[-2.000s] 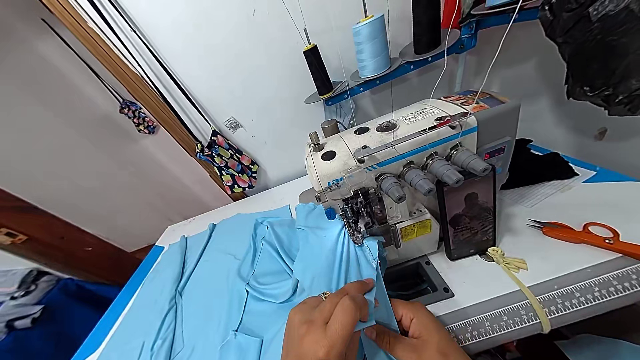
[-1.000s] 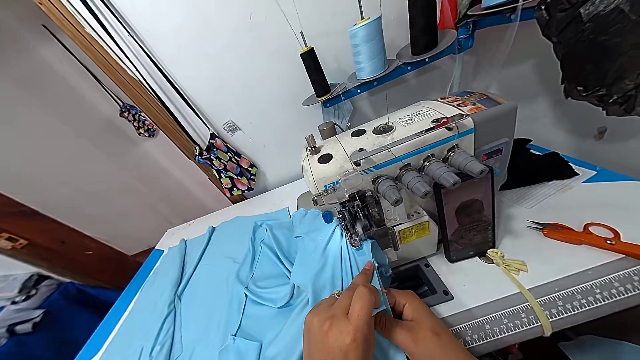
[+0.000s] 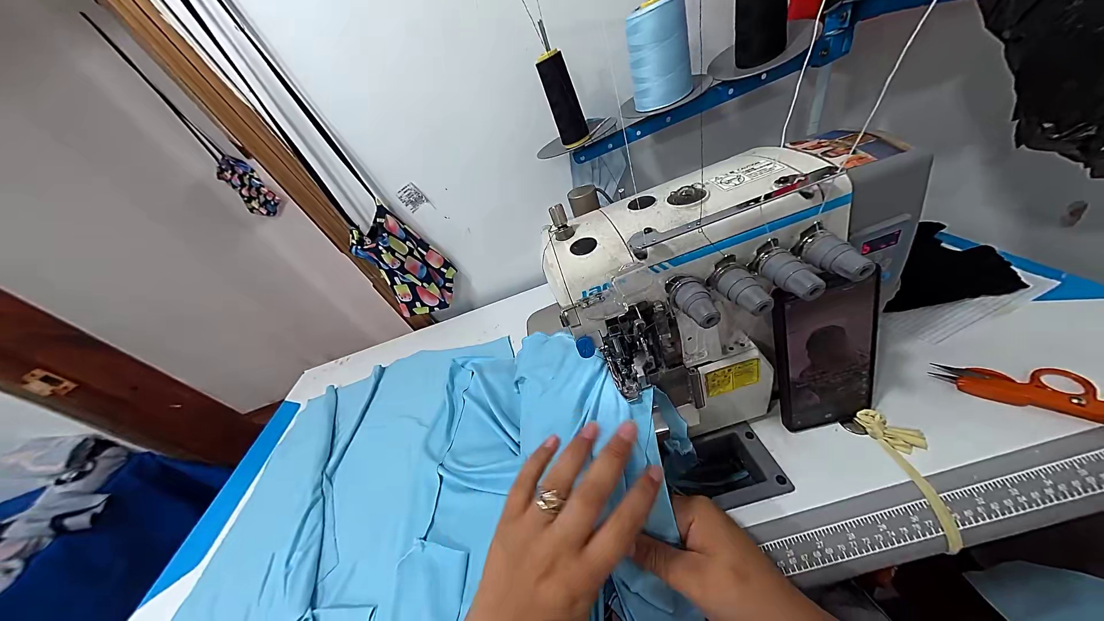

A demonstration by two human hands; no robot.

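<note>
Light blue fabric [image 3: 388,448] is spread over the left part of the table, its right edge under the presser foot of a white overlock sewing machine [image 3: 716,224]. My left hand [image 3: 573,517] lies flat on the cloth just in front of the foot, fingers spread, a ring on one finger. Lower right of it, my right hand [image 3: 711,552] pinches the fabric's edge between thumb and fingers. A cone of light blue thread [image 3: 660,56] and a cone of black thread [image 3: 562,99] stand on the rack behind the machine.
A smartphone [image 3: 828,354] leans upright against the machine's front. Orange-handled thread snips [image 3: 1026,388] lie at the right, near black cloth [image 3: 953,269]. A measuring tape [image 3: 931,513] runs along the front edge, with a yellow strip tied near it. Patterned pouches [image 3: 405,263] hang at the left.
My left hand has opened from pointing and pressing on the cloth near the foot to lying with its fingers spread. The right hand keeps to the fabric's edge.
</note>
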